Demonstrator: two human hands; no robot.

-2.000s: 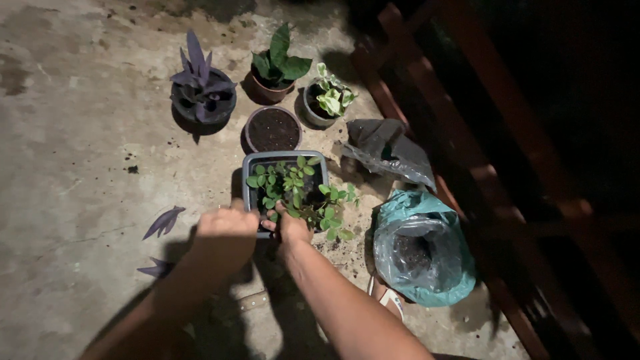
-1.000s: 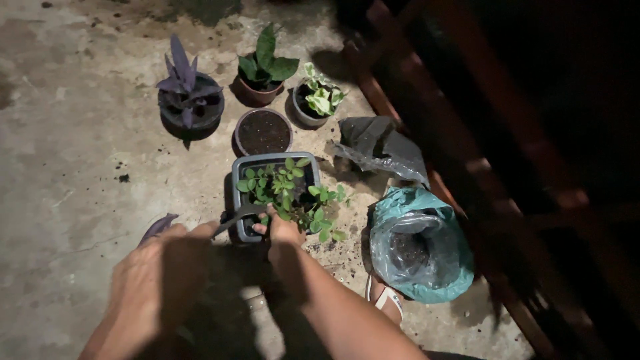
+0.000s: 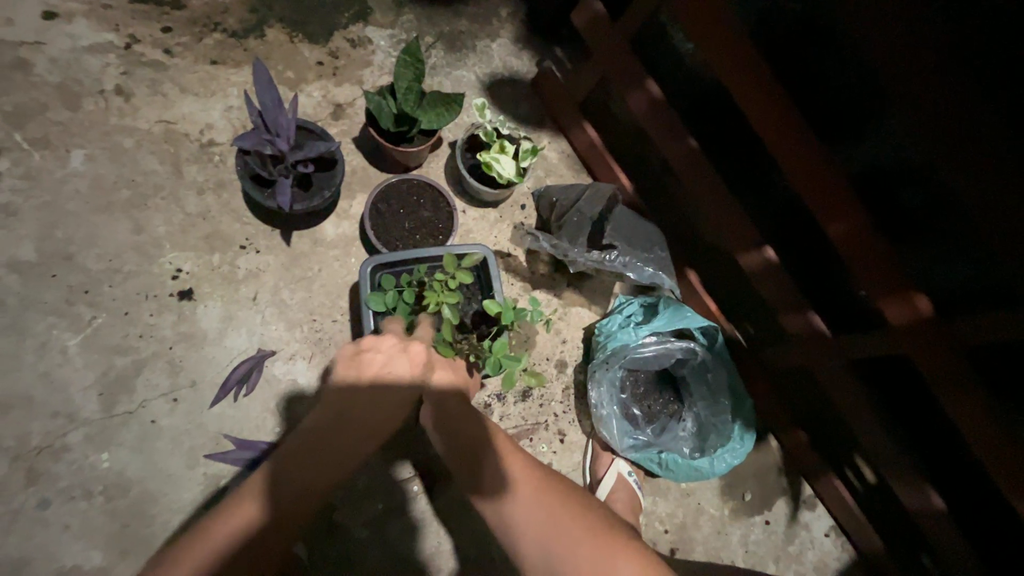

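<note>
A grey rectangular plastic planter (image 3: pixel 429 253) holds dark soil and a leafy green plant (image 3: pixel 442 296), whose stems spread over its right side. At the planter's near edge, my left hand (image 3: pixel 380 362) reaches in with its fingertips among the lower leaves. My right hand (image 3: pixel 452 376) is close against it, at the base of the plant by the near right corner. The fingers of the right hand are mostly hidden, and whether either hand grips a stem cannot be seen. Just beyond the planter stands a round pot of dark soil (image 3: pixel 411 214).
Farther off stand a purple-leaved plant (image 3: pixel 276 152), a dark green plant (image 3: pixel 410 100) and a variegated plant (image 3: pixel 502 160), all potted. To the right lie a dark plastic bag (image 3: pixel 604 232) and a teal bag with soil (image 3: pixel 740 424), beside a sandalled foot (image 3: pixel 620 488) and reddish slats (image 3: pixel 592 144). Cut purple leaves (image 3: pixel 242 376) lie left.
My left hand, lower left of the planter a second ago with a dark curved strip beside it, has moved up to the planter's near edge. The strip no longer shows. My right hand stays near the plant's base.
</note>
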